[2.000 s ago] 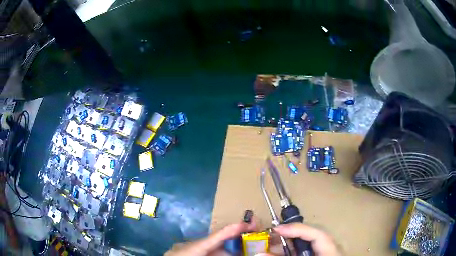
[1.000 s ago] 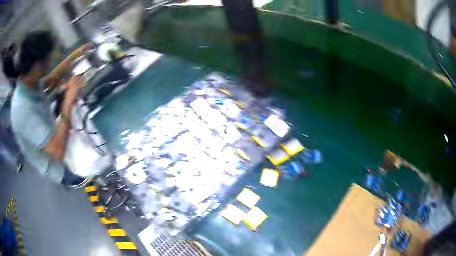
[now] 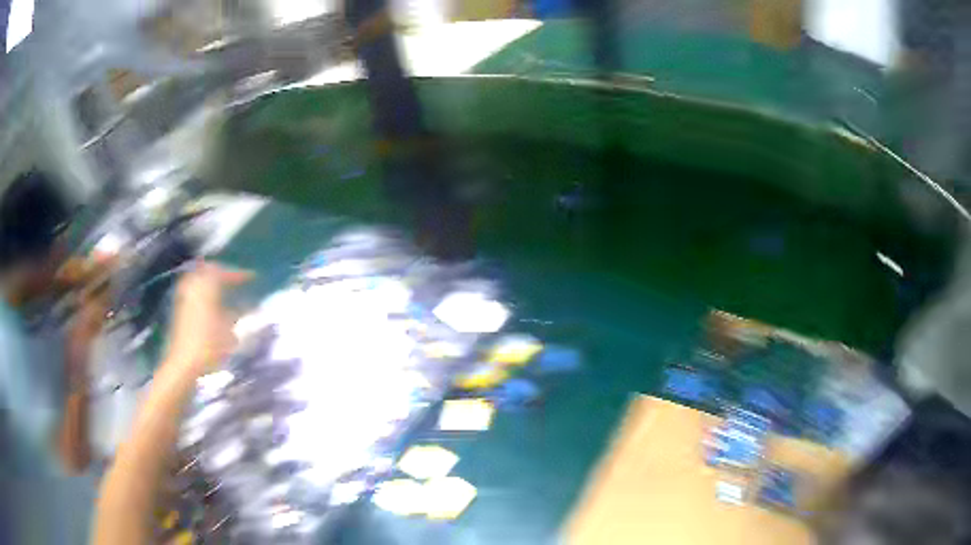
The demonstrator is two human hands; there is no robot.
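Observation:
The view is strongly blurred. My left hand reaches up from the bottom left to the left edge of the shiny tray of assemblies. Its fingers point right, but whether it holds anything is unclear. Glare hides most of the tray's contents. Several yellow-edged battery cells lie right of the tray, with small blue boards beside some of them. My right hand is not in view.
Tan cardboard lies at lower right, with a pile of blue circuit boards on it. Clear film is behind. A dark fan-like shape is at the right edge. Another person is at far left.
The view has swung left from the cardboard. Both hands were low over it, holding a yellow-edged battery and a soldering iron; now only my left hand shows, raised beside the tray.

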